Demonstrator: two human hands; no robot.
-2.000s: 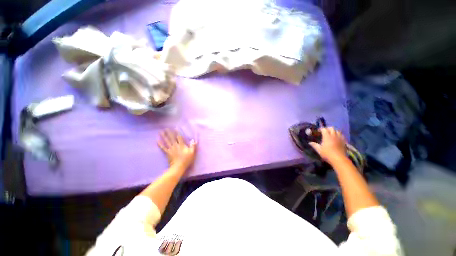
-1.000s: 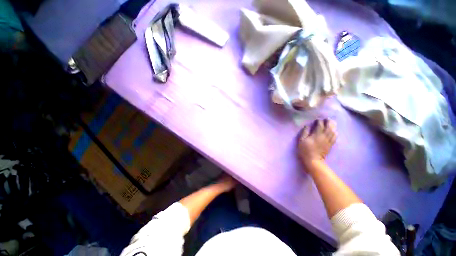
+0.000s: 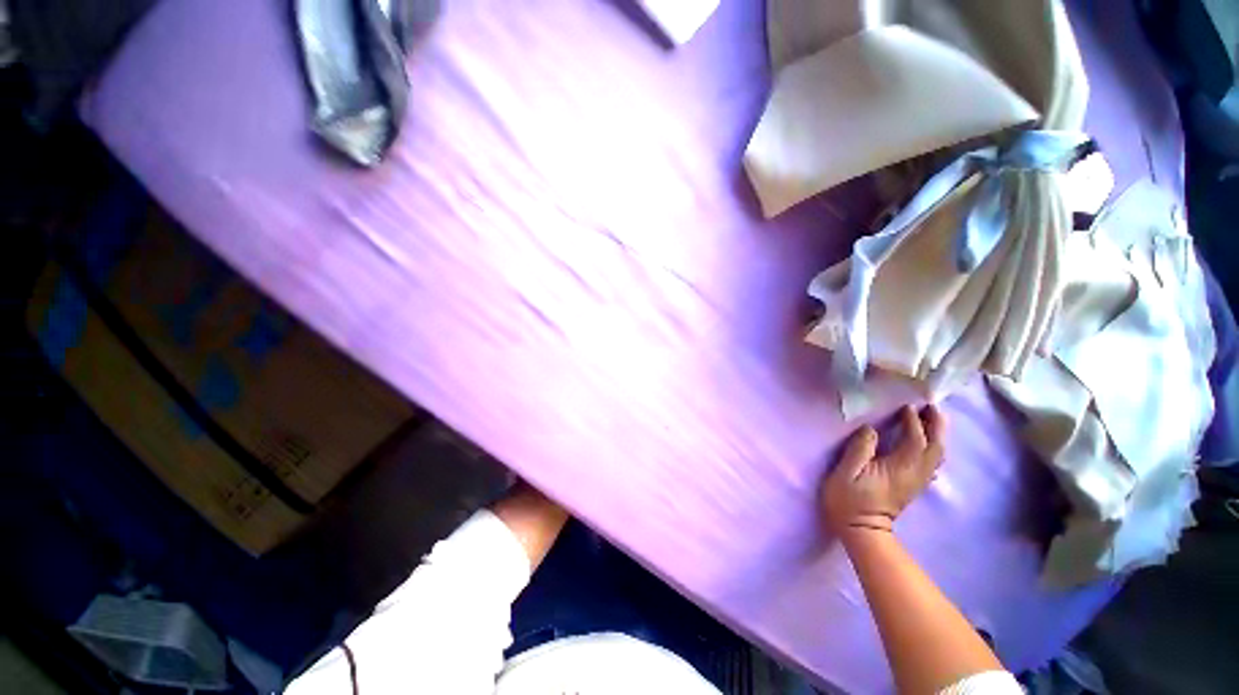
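Observation:
A bundle of cream cloth layers (image 3: 999, 285) lies on the purple table (image 3: 544, 245), cinched by a pale grey-blue tie strip (image 3: 1039, 152) with a loose end hanging towards me. My right hand (image 3: 890, 468) rests on the table just below the bundle, fingers curled. I cannot tell whether it touches the bundle; nothing shows in it. My left forearm (image 3: 533, 516) reaches under the table's near edge, and the hand itself is hidden. A heap of cream pieces (image 3: 1128, 394) lies right of the bundle.
A grey folded strip (image 3: 356, 95) lies at the table's far left, and a white piece (image 3: 679, 14) at the top edge. A cardboard box (image 3: 231, 394) with a black strap stands below the table at left. A pale slatted container (image 3: 147, 638) is at lower left.
The view has turned and shifted left along the table. My right hand has left the iron, which is now out of view. My left hand has gone from the tabletop to beneath its edge.

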